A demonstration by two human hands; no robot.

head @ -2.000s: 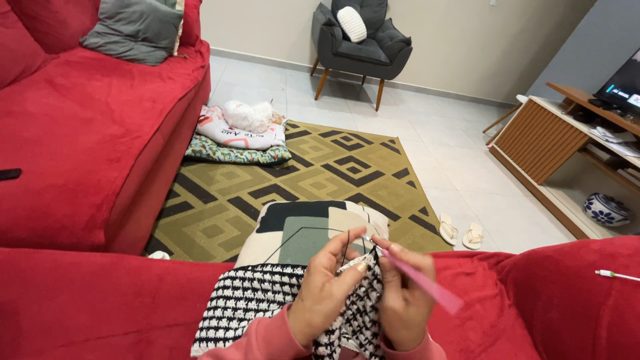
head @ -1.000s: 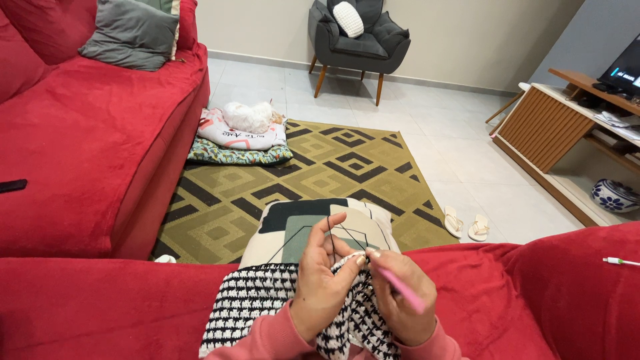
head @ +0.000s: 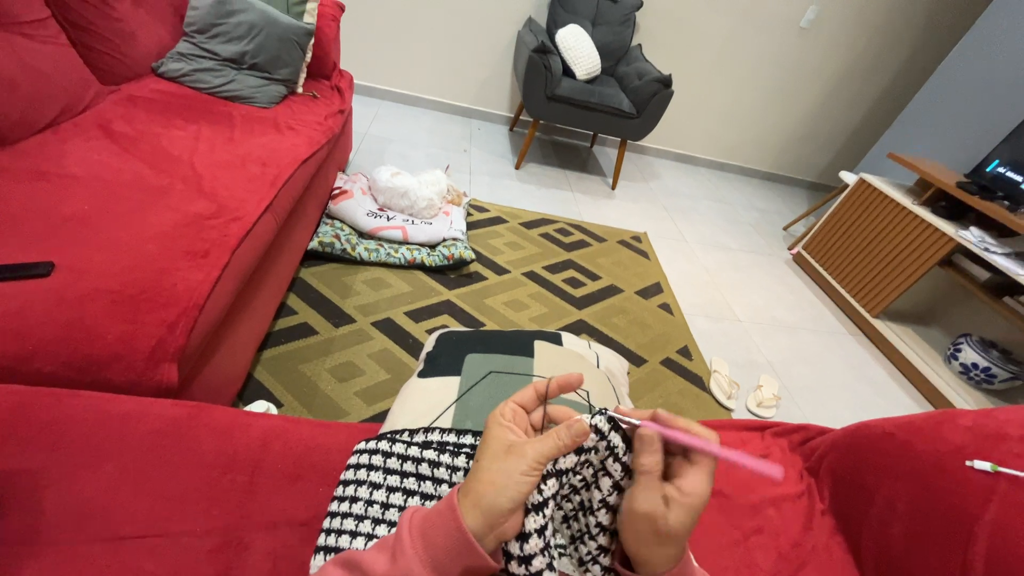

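A black-and-white crocheted piece lies across my lap, its worked edge raised between my hands. My left hand pinches that edge between thumb and fingers, with black yarn running over the raised index finger. In my right hand is a crochet hook with a pink handle; its metal tip is at the top edge of the crocheted fabric, close to my left fingertips. Behind the hands rests a cushion with black, green and cream blocks, and the yarn crosses over it.
Red-covered sofa sections lie left and around me. A patterned rug spreads ahead, with stacked cushions bearing a white furry animal. Beyond are a grey armchair, sandals and a TV stand. A white-capped pen-like object lies right.
My right hand has turned the hook; its pink handle, which pointed more steeply down in the earlier frames, now slants flatter to the right. My left hand still holds the fabric and yarn.
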